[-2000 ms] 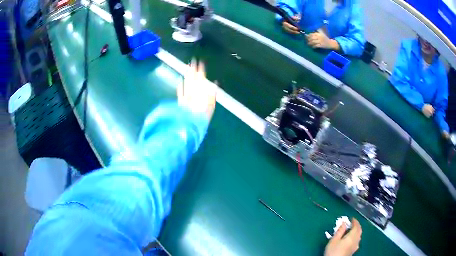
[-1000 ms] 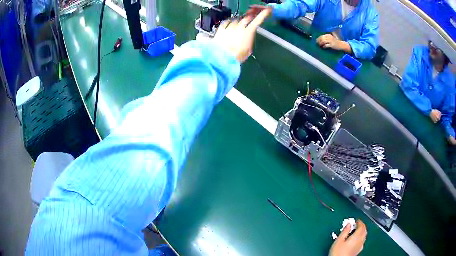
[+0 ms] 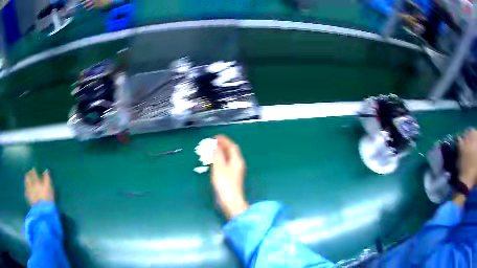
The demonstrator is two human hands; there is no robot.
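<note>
The frame is blurred. My left hand [image 3: 39,187] is over the green mat at the far left, fingers apart and empty. My right hand [image 3: 228,170] is over the middle of the mat, its fingertips at a small pile of white scraps [image 3: 206,151]. I cannot tell whether it grips any of them. A black and silver unit [image 3: 97,104] stands at the back left, with a red-and-black wire [image 3: 166,153] trailing onto the mat. Beside it is a long clear tray [image 3: 222,116] of black cables with white tabs.
A unit on a round white base [image 3: 379,154] stands at the right. Another person's hand [image 3: 467,157] is on a second such unit [image 3: 436,180] at the far right. A white rail [image 3: 308,111] borders the dark green conveyor. A blue bin [image 3: 120,17] is beyond. A thin dark stick [image 3: 133,193] lies on the mat.
The view has swung to the right. My left hand has come back from another person's hand across the conveyor to above the mat. My right hand is still at the white scraps.
</note>
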